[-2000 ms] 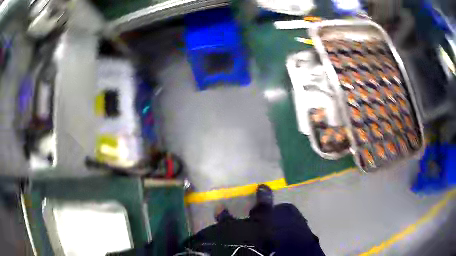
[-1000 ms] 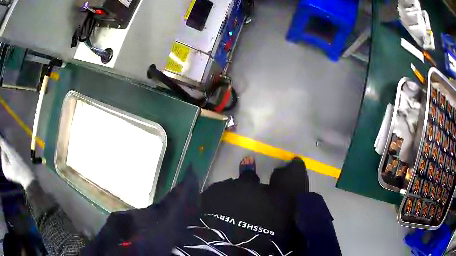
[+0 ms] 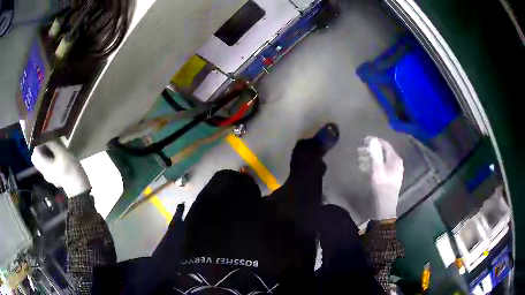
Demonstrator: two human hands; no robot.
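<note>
My left hand (image 3: 60, 170), in a white glove, is at the left, just below a dark box (image 3: 60, 106) with a white label. Its fingers look curled; whether they touch or hold anything cannot be told. My right hand (image 3: 384, 177), also in a white glove, is right of centre above the grey floor. Its fingers are slightly bent and apart, with nothing seen in them. A bright white sheet (image 3: 105, 183) lies beside my left hand, partly hidden by it. The trolley's green shelf (image 3: 141, 173) is blurred.
A white-grey machine (image 3: 253, 43) with a dark window stands at the top, with a blue front strip. A black and red looped cable or hose (image 3: 237, 112) is below it. A blue stool (image 3: 423, 86) stands at the upper right. A green bench (image 3: 411, 248) is at the lower right.
The view has turned and shifted. Both gloved hands are now in view; earlier only the left showed at the edge. The component trays at the right have left the picture.
</note>
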